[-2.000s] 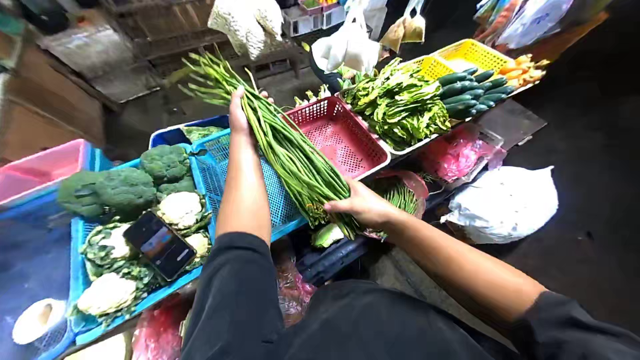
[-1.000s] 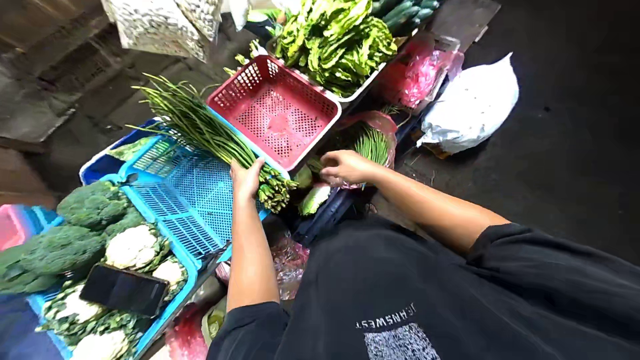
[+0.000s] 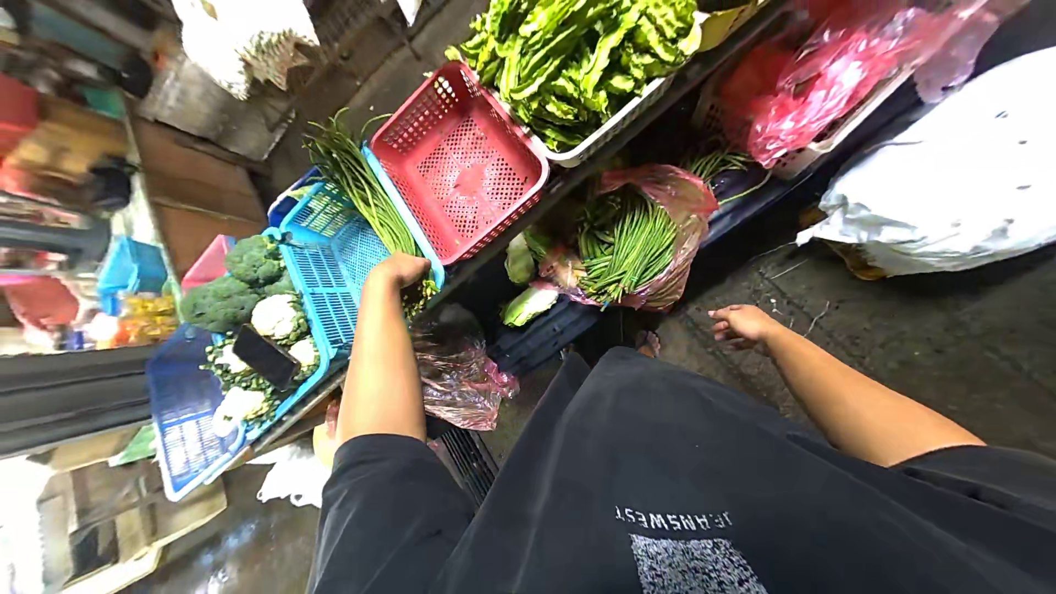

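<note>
My left hand [image 3: 402,271] rests on the lower part of a bundle of long green beans [image 3: 363,190], its fingers partly hidden. The beans lie along the right side of a blue plastic basket [image 3: 318,285], beside an empty red plastic basket [image 3: 466,177]. My right hand [image 3: 742,324] hangs over the floor with nothing in it, its fingers loosely bent. Left of it, more long beans [image 3: 631,247] fill an open pink plastic bag [image 3: 689,202] on the lower level.
Broccoli [image 3: 219,304], cauliflower [image 3: 276,316] and a dark phone [image 3: 266,357] are at the left. Leafy winged beans [image 3: 590,62] fill a white basket behind. Pink plastic bags [image 3: 813,99] and a large white sack [image 3: 949,177] stand at the right. A clear pinkish bag [image 3: 466,371] hangs near my body.
My right hand, on the bean bundle two seconds ago, has let go and moved away to the right. The bundle has come down into the blue basket under my left hand. The view has shifted.
</note>
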